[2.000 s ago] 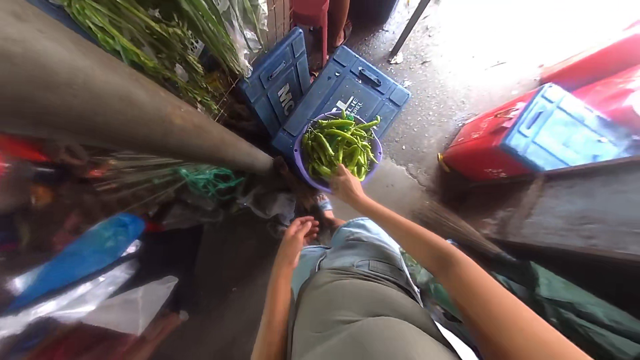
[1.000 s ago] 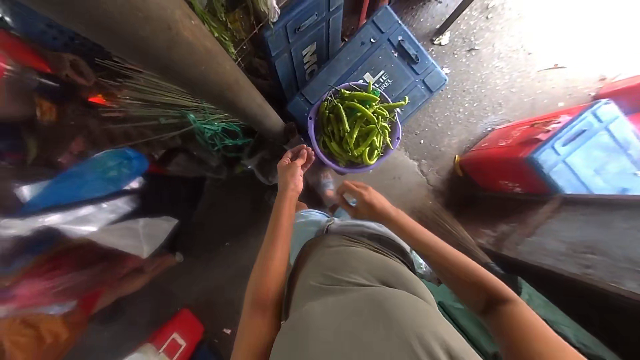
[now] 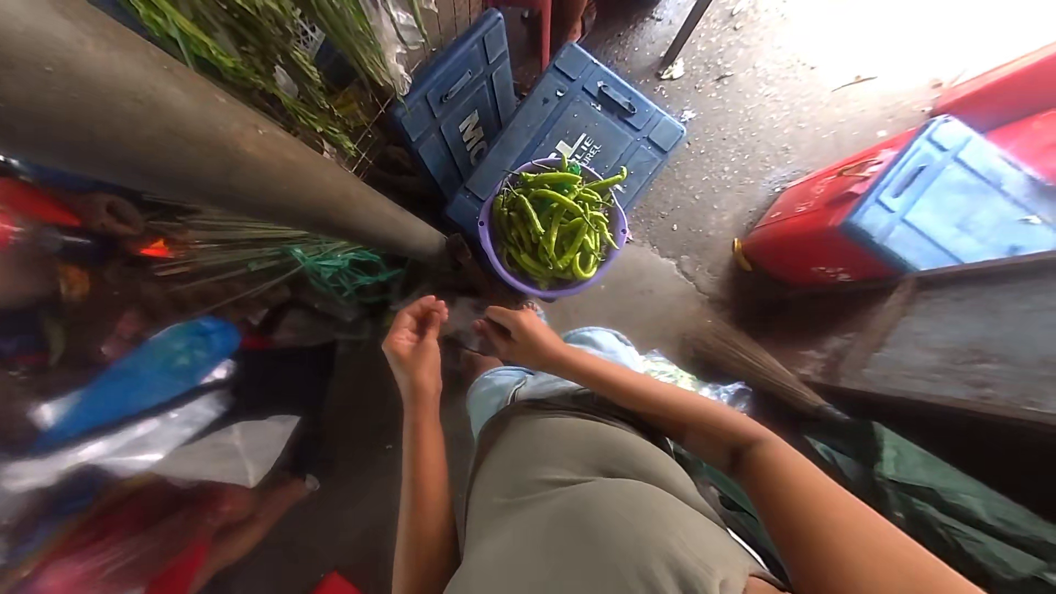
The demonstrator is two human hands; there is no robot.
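A purple plastic basin [image 3: 488, 243] heaped with long green chili peppers [image 3: 554, 219] rests on the near end of a blue crate or cooler lid. Just below the basin and to its left, my left hand [image 3: 417, 342] is raised with its fingers curled together. My right hand [image 3: 520, 337] is close to the basin's lower rim, fingers bent and thumb toward the left hand. A faint see-through patch, perhaps thin clear plastic, shows between the hands. Whether either hand grips it cannot be made out.
Blue lids [image 3: 569, 124] lie beyond the basin. A grey post [image 3: 247, 157] slants in from the upper left, near leafy green bundles [image 3: 247, 74]. At right are a red cooler [image 3: 825, 219] with a pale blue lid and a stick broom [image 3: 755, 363]. Blurred plastic bags [image 3: 148, 371] lie left.
Two seconds ago my right hand was on the peppers in the basin; it has come back from them toward my body and is now near my left hand.
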